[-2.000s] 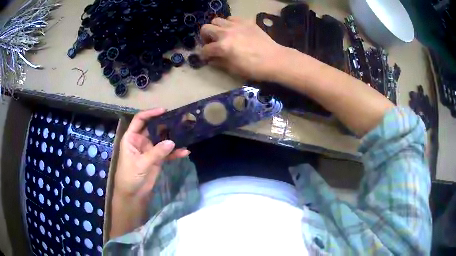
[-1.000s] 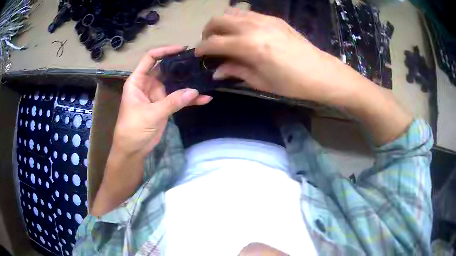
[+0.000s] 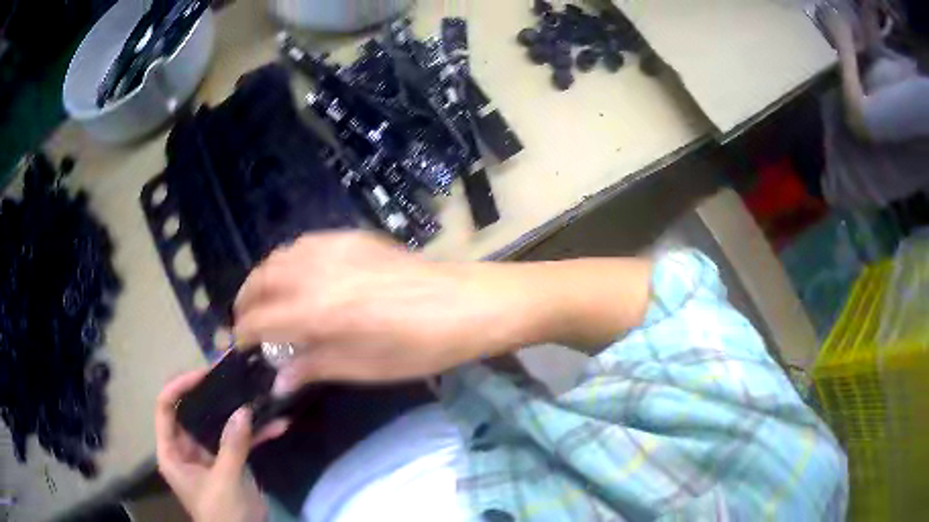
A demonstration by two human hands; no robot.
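My left hand [image 3: 209,454] is shut on the left end of a black front panel [image 3: 226,396] near the bench's front edge. My right hand [image 3: 336,306] is over the panel's other end, with its fingertips down at the panel; whether they hold a small part is hidden. A small shiny spot shows beside the right fingertips. A stack of black front panels [image 3: 244,173] lies just beyond my right hand, one with a row of round holes at its left side. A pile of narrow circuit boards [image 3: 407,112] lies right of the stack.
A heap of black knobs [image 3: 51,316] lies at far left. A white bowl [image 3: 188,76] holding dark strips is at back left, another white bowl [image 3: 341,8] at the top edge. Small dark parts [image 3: 576,43] lie farther right. A person [image 3: 881,112] and a yellow crate [image 3: 866,377] are at right.
The view has swung right, bringing the bowls, person and crate in and putting the left carton out of view. Both hands stay at the panel.
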